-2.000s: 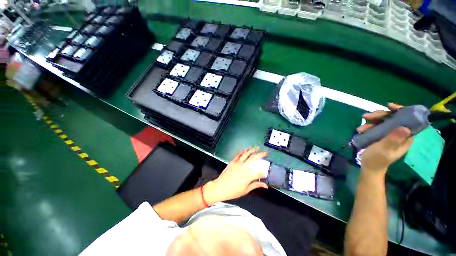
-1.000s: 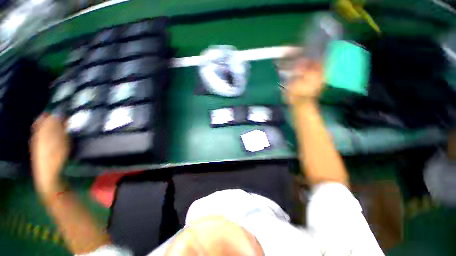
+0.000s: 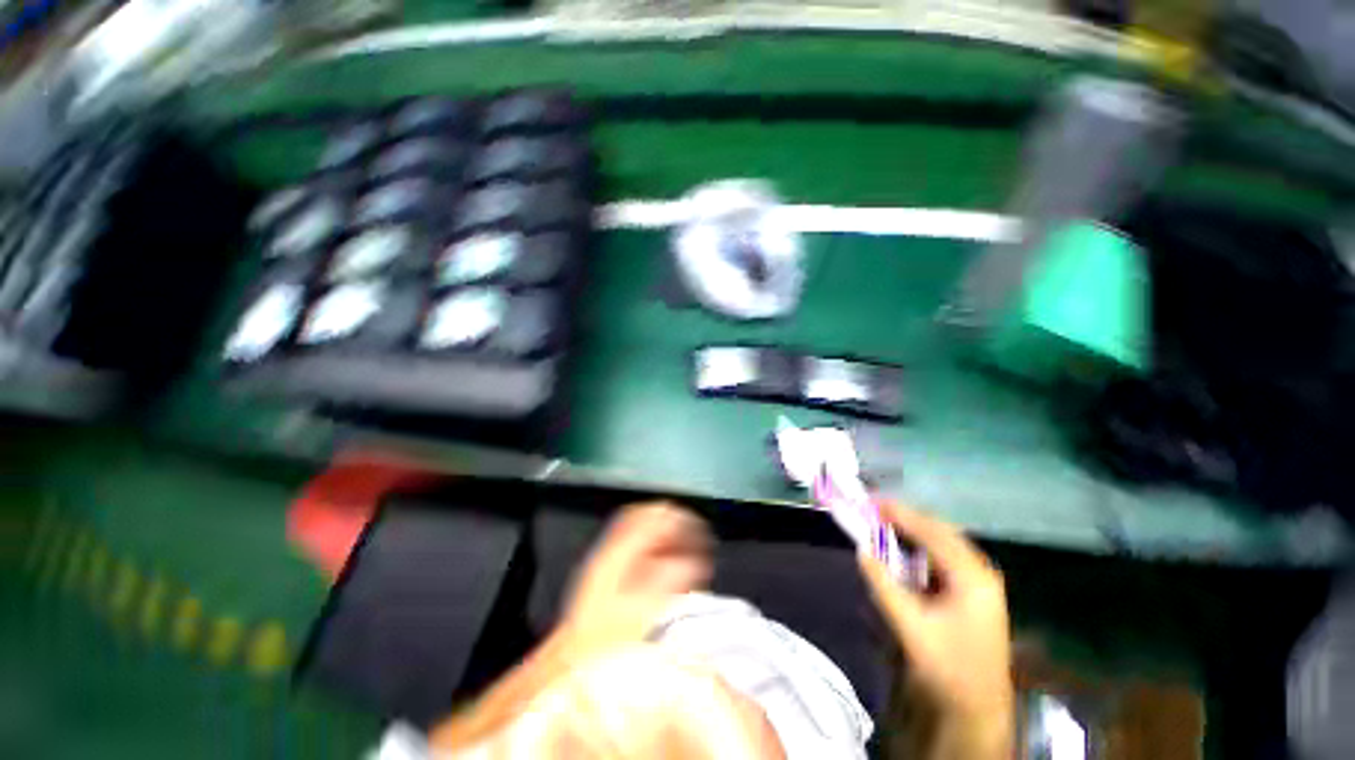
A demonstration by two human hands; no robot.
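Note:
My right hand [image 3: 951,616] holds a white tube with purple-red print [image 3: 855,512], its pointed nozzle towards the bench. The nozzle is at a loose module [image 3: 810,450] near the bench's front edge; blur hides whether they touch. Two more modules [image 3: 736,370] lie end to end just behind. My left hand [image 3: 647,557] is low in front of my body, blurred, fingers seemingly curled; I cannot tell whether it holds anything. The grey electric screwdriver [image 3: 1092,156] stands or hangs behind the green box, away from my hands.
A black tray of modules [image 3: 401,379] sits on a stack at left, with another dark stack [image 3: 164,267] beyond. A clear plastic bag [image 3: 736,250] lies mid-bench. The green box [image 3: 1092,297] and a dark heap [image 3: 1248,327] are at right. A brown box [image 3: 1159,720] is below.
My right hand has let go of the screwdriver and come forward, now with the tube. My left hand has moved from the tray's left side to in front of my body. The view has shifted.

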